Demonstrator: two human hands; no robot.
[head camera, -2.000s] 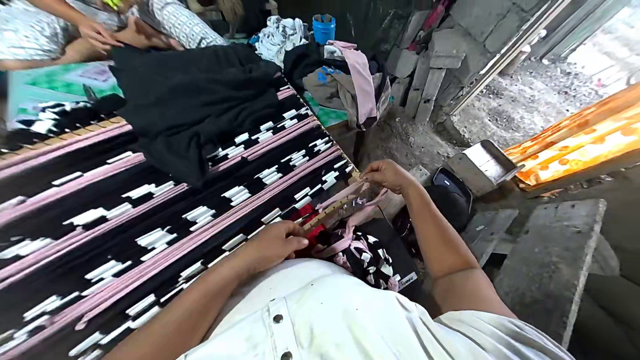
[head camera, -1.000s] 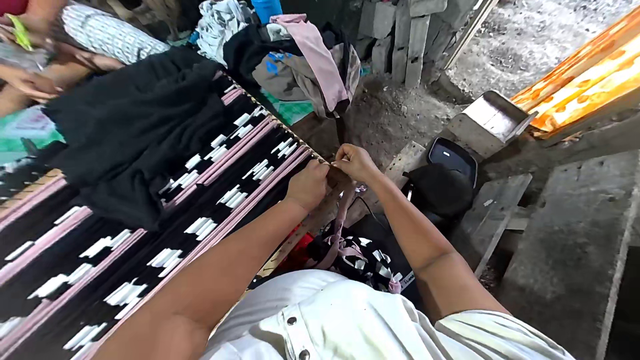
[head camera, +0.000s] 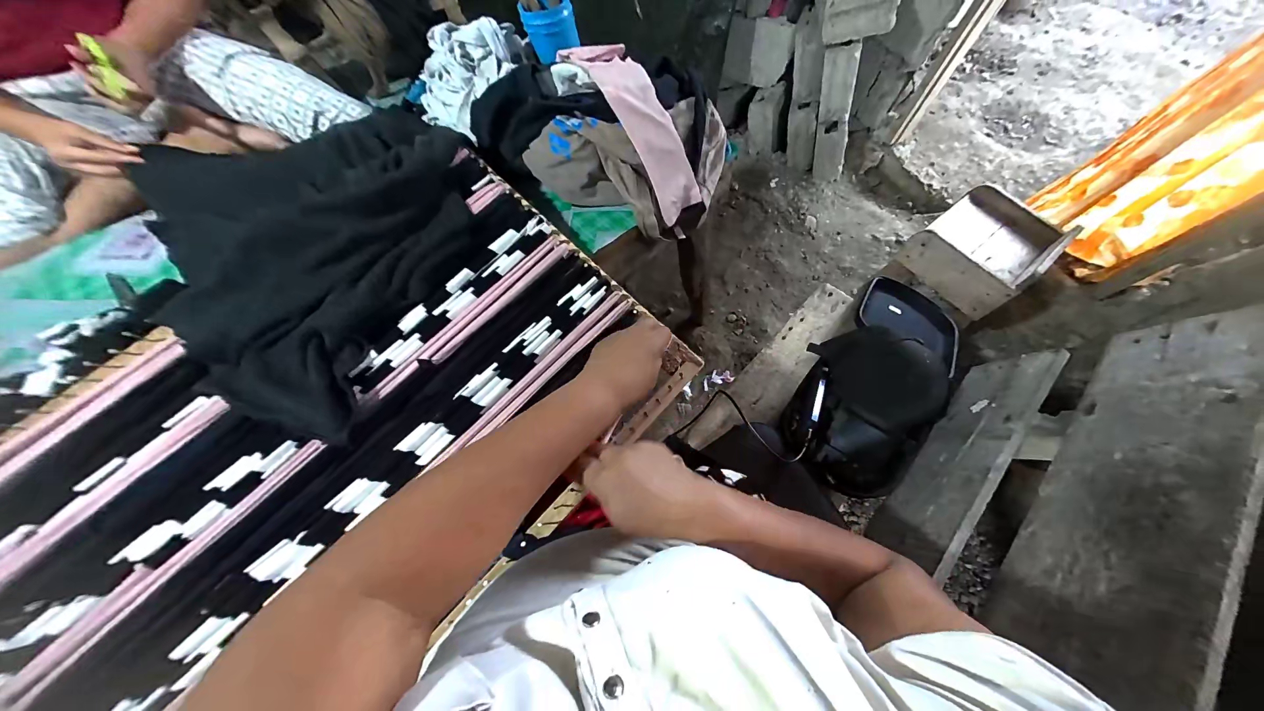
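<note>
A wooden frame (head camera: 681, 373) studded with nails runs under my arms, strung with black, pink and white fabric strips (head camera: 494, 385). My left hand (head camera: 632, 357) is at the frame's near right corner, over the ends of the strips; its fingertips are hidden. Lower down, my right hand (head camera: 642, 484) is curled beside the frame's near edge, close to a bit of red cloth (head camera: 590, 513). What its fingers hold is hidden. A black cloth (head camera: 296, 247) lies across the far part of the strips.
Across the frame sits another person, one hand (head camera: 79, 143) at the black cloth. Beyond the corner is a heap of clothes (head camera: 632, 148) with a blue container (head camera: 549, 30). To the right are a black bag (head camera: 869, 395), a metal-lined box (head camera: 987, 237) and wooden boards (head camera: 1116, 474).
My hands were together at the frame's edge one second ago; now they are apart, the right one nearer my body. The pink strip between them is no longer plainly visible.
</note>
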